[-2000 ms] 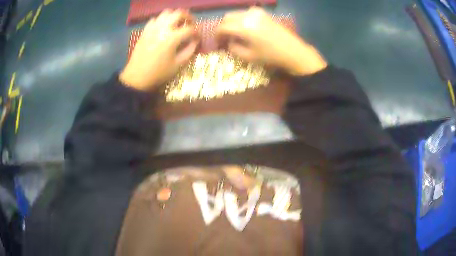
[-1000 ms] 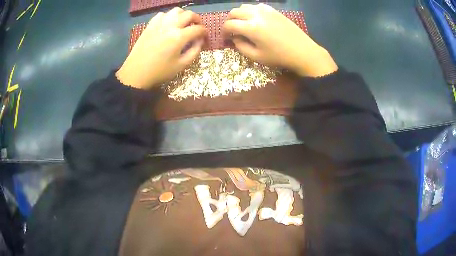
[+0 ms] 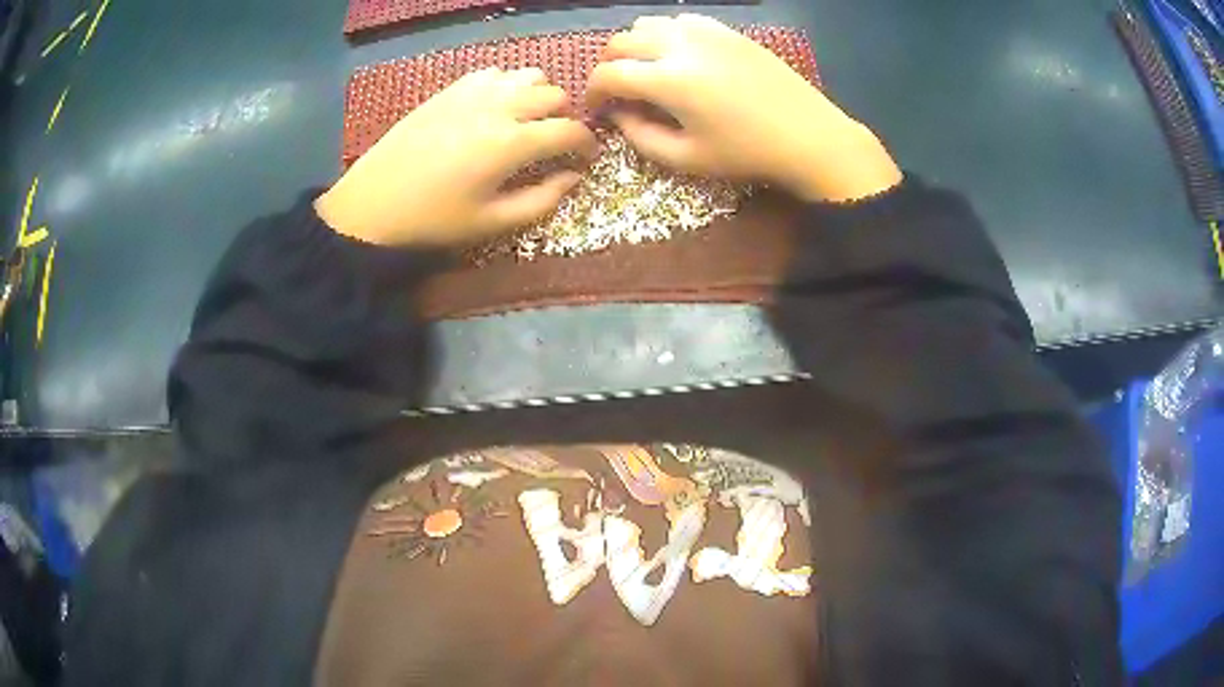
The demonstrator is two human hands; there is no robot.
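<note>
A dull-red loading block [image 3: 443,86] with a dense grid of holes lies at the far edge of the brown work cloth [image 3: 577,282]. A glittering heap of tiny metal pins [image 3: 631,208] lies on the cloth against the block. My left hand [image 3: 463,161] is over the block's left part and the heap's left side, fingers bent toward the middle. My right hand [image 3: 718,108] is over the block's right part, fingers curled down near the left fingertips. Whether either hand pinches a pin is too small to tell.
A second red block [image 3: 403,14] lies beyond the first, cut off by the top edge. A dark ridged block [image 3: 1170,114] lies at the right beside blue trays. A blue bin [image 3: 1181,617] with a clear plastic bag [image 3: 1165,470] is at the lower right. Yellow tape marks the table's left.
My left hand has moved down and a little right, from the block onto the heap's left side, uncovering more of the block. My right hand has stayed nearly in place.
</note>
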